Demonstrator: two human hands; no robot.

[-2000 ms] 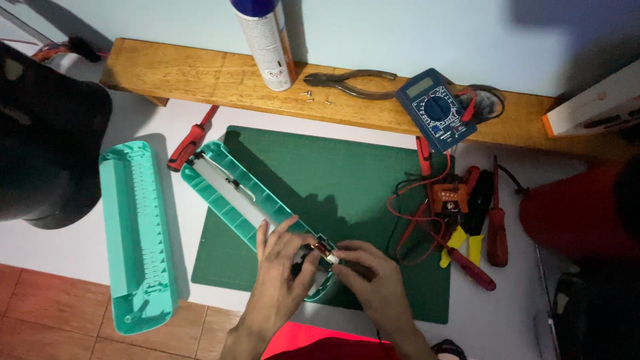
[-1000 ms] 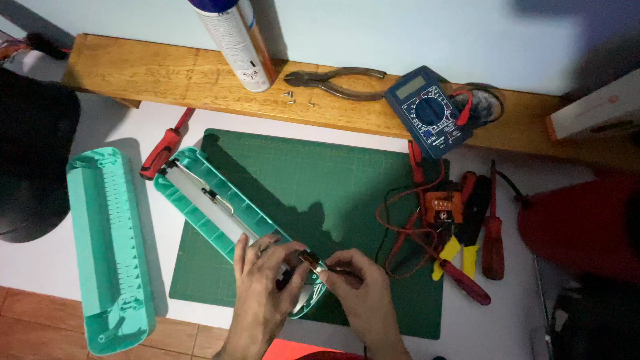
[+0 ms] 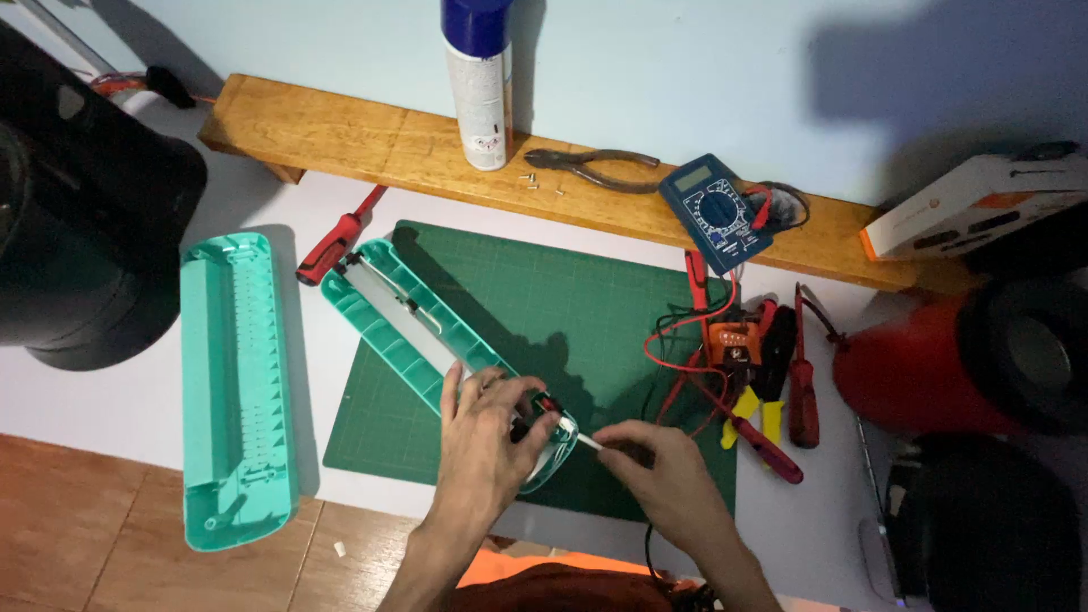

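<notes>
A long teal plastic housing [image 3: 408, 327] lies open and slantwise on the green cutting mat [image 3: 527, 272], with a metal rod and a pale strip inside. Over its lower right end, my left hand [image 3: 489, 425] grips a small dark part with a red piece [image 3: 548, 403] between thumb and fingers. My right hand [image 3: 659, 463] pinches a thin white piece [image 3: 588, 441] just beyond that end; its far tip reaches the housing's end. Whether the white piece joins the small part is hidden. The matching teal shell [image 3: 242, 391] lies at the left, hollow side up.
A wooden shelf [image 3: 340, 115] bears a spray can [image 3: 480, 93], pliers [image 3: 595, 166], small screws [image 3: 529, 180] and a multimeter [image 3: 716, 212]. Right of the mat lie red leads, an orange device [image 3: 735, 342], yellow-handled cutters [image 3: 756, 416] and screwdrivers [image 3: 802, 399]. Another red screwdriver [image 3: 331, 248] lies near the housing's upper end.
My right hand has drawn away from my left, and the white piece now shows between them. My left hand stays over the housing's lower end.
</notes>
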